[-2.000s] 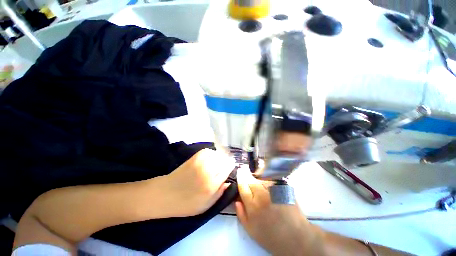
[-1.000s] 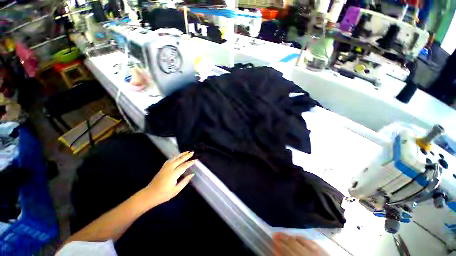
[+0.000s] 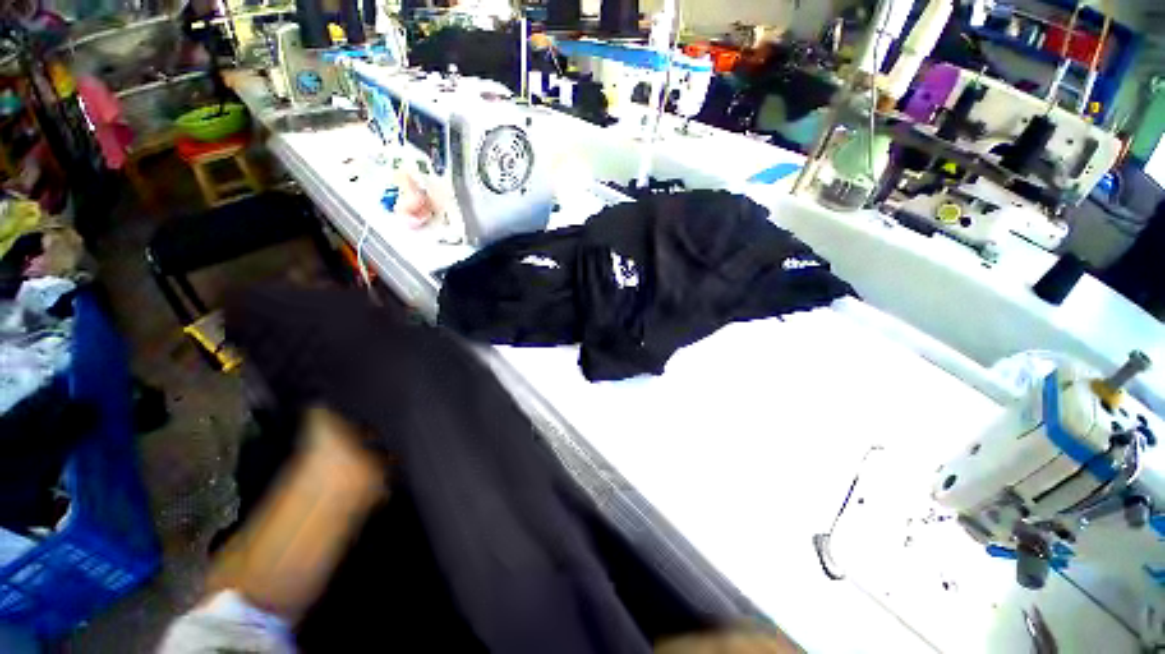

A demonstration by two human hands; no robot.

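A long black garment point(image 3: 434, 422), blurred by motion, hangs in front of me over the table's front edge and my lap. My left hand point(image 3: 319, 492) is blurred at its near left side, and its fingers are partly hidden by the dark fabric, so its hold is unclear. My right hand point(image 3: 722, 643) is only a blurred sliver cut off by the bottom edge. Another heap of black garments with small white prints point(image 3: 677, 268) lies on the white table point(image 3: 715, 422). The sewing machine head point(image 3: 1041, 447) stands at the right.
A thin bent metal rod point(image 3: 830, 537) stands left of the machine head. Thread snips point(image 3: 1041, 629) lie near the bottom right. A second machine point(image 3: 492, 166) stands behind the heap. A blue crate point(image 3: 96, 511) and a black stool point(image 3: 236, 236) are on the left.
A black garment has moved off the table towards me and the lower left, leaving a smaller heap behind. My left hand has moved left and down. The bent rod has come into view.
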